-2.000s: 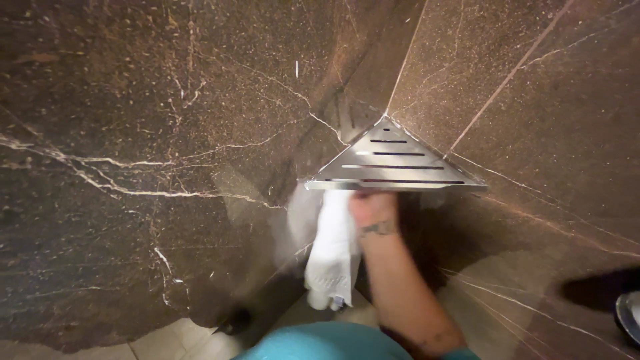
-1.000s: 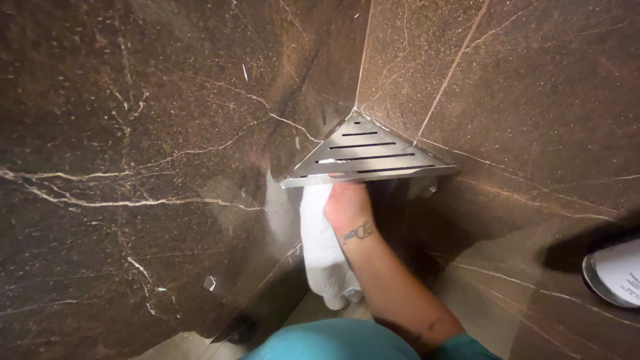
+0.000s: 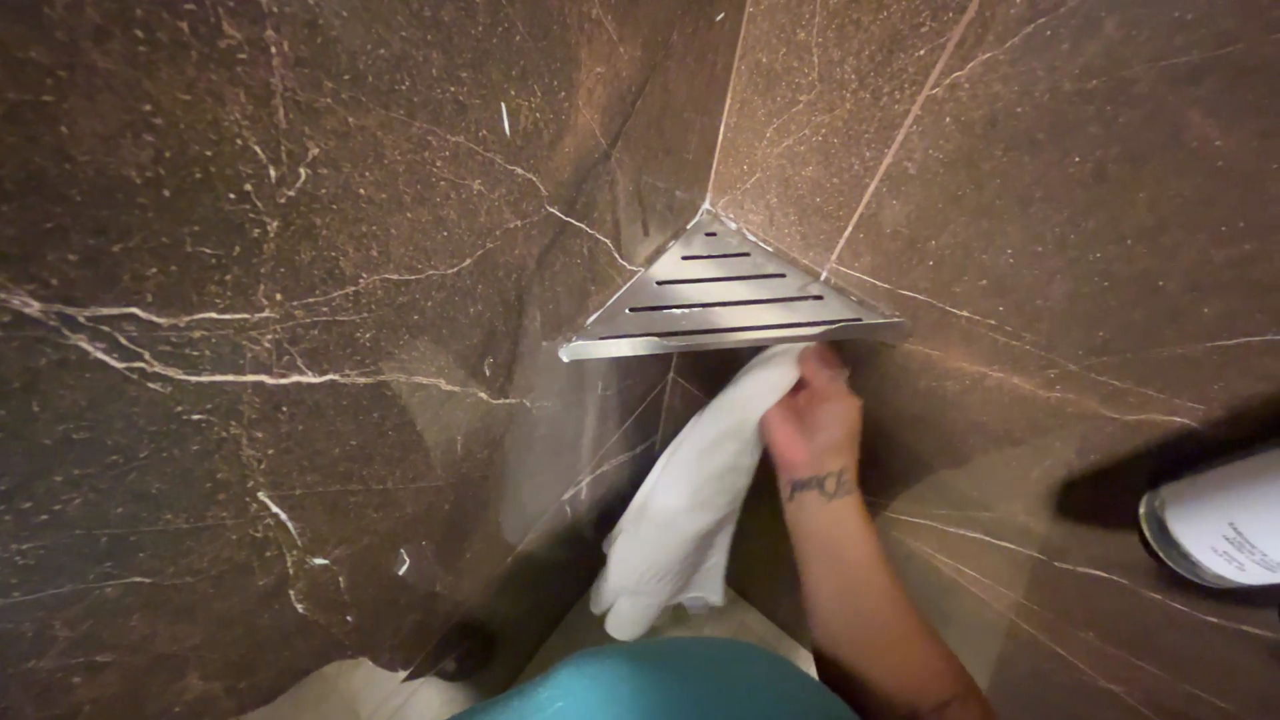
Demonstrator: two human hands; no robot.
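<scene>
A slotted, triangular metal corner shelf is fixed where two brown marble-look walls meet. Just below the right part of its front edge, my right hand grips a white cloth. The cloth hangs down to the left of my wrist, which bears a tattoo. My fingertips are partly hidden, close to the shelf's underside. My left hand is not in view.
At the right edge, a bottle or container with a white label bearing writing stands out against the wall. Light floor tiles show at the bottom, beside teal clothing. White-veined wall extends on both sides.
My right hand has moved right along the underside of the shelf's front edge, with the cloth still in it. The cloth now hangs at a slant rather than nearly straight down.
</scene>
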